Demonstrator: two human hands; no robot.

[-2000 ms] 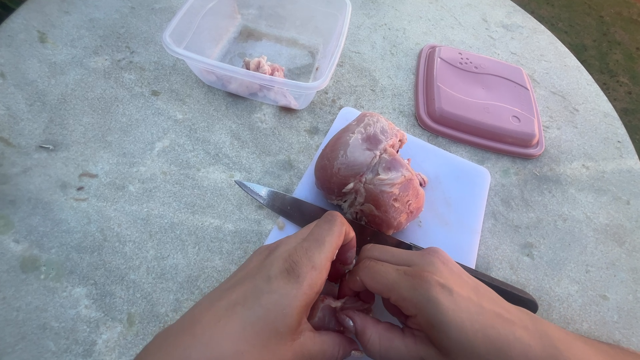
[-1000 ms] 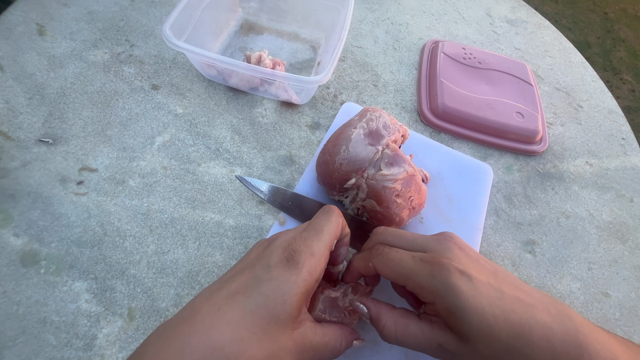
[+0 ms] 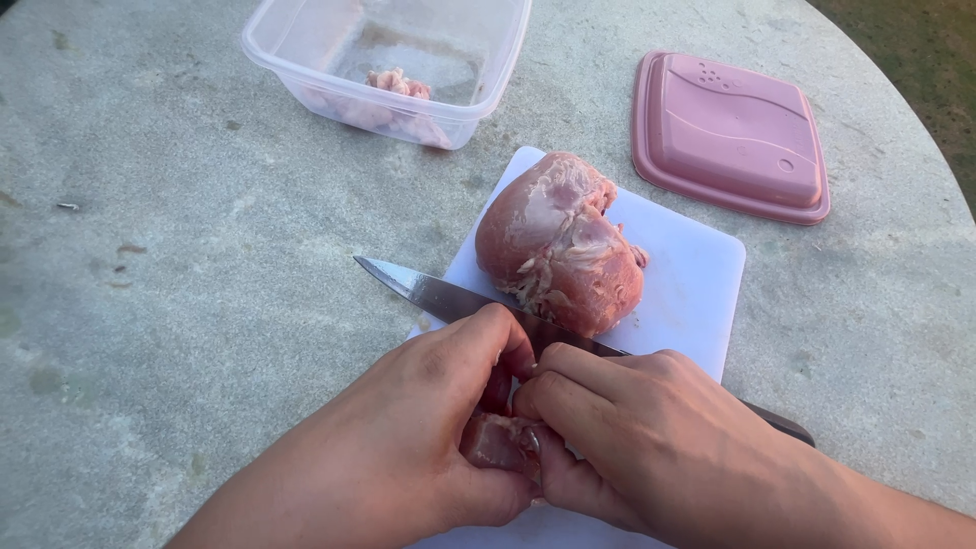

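Observation:
Both hands pinch a small piece of raw meat [image 3: 499, 444] over the near part of the white cutting board [image 3: 686, 267]. My left hand [image 3: 435, 427] grips it from the left, with thumb below and index finger above; my right hand [image 3: 618, 427] holds its right side with fingertips and thumb. Just beyond the fingers lies a kitchen knife [image 3: 442, 297], its blade tip past the board's left edge and its dark handle partly hidden under my right hand and forearm. A large lump of raw meat [image 3: 560, 244] rests on the board behind the blade.
A clear plastic container [image 3: 381, 99] with several pale meat scraps [image 3: 400, 82] inside stands at the top. A pink plastic lid [image 3: 732, 137] lies beyond the board on the right. All this is on a round grey stone-like table [image 3: 191, 305], with grass past its right edge.
My fingers have shifted slightly around the small meat piece, and both hands still hold it. The knife, large meat lump, container and lid have stayed in place.

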